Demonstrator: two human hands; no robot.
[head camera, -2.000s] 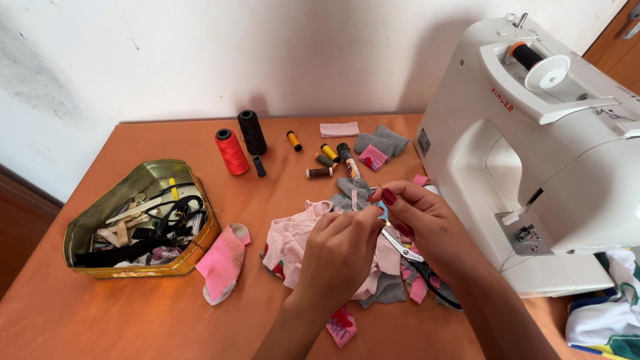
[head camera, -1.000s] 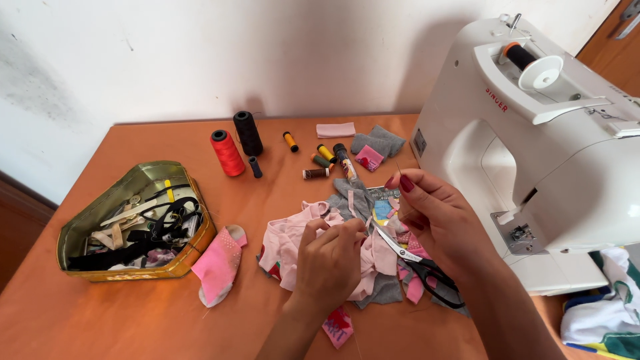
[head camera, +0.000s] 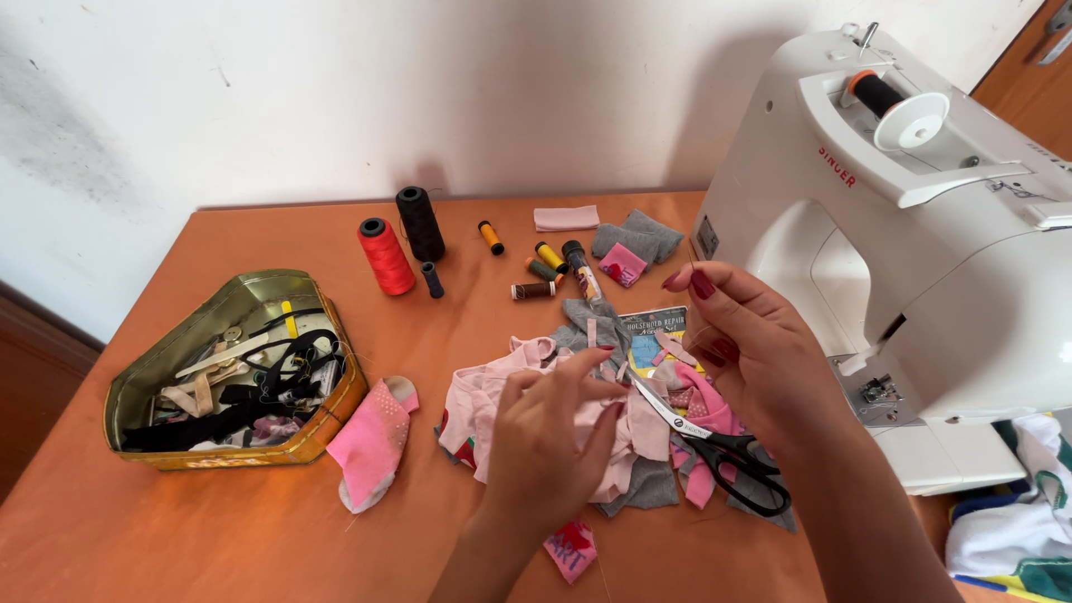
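My right hand (head camera: 745, 343) is raised over the right part of the fabric pile, thumb and forefinger pinched on a thin sewing needle (head camera: 693, 261) with fine thread. Over the pale pink cloth (head camera: 494, 377), my left hand (head camera: 548, 435) has its fingers apart and no object visible in it. Black-handled scissors (head camera: 712, 448) lie on the scraps, between and below the hands. A household needle set packet (head camera: 657, 322) shows behind them, partly covered by pink strips. Grey cloth (head camera: 649, 490) lies under the pink cloth.
A white Singer sewing machine (head camera: 804, 209) stands at right. At left are an open tin (head camera: 335, 414) of notions and a pink sock (head camera: 368, 452). Behind stand a red thread cone (head camera: 387, 260) and a black thread cone (head camera: 421, 226), near several small spools and folded fabric pieces.
The hands were close together two seconds ago and are now apart. My right hand has moved up and to the right, while my left hand's fingers have spread.
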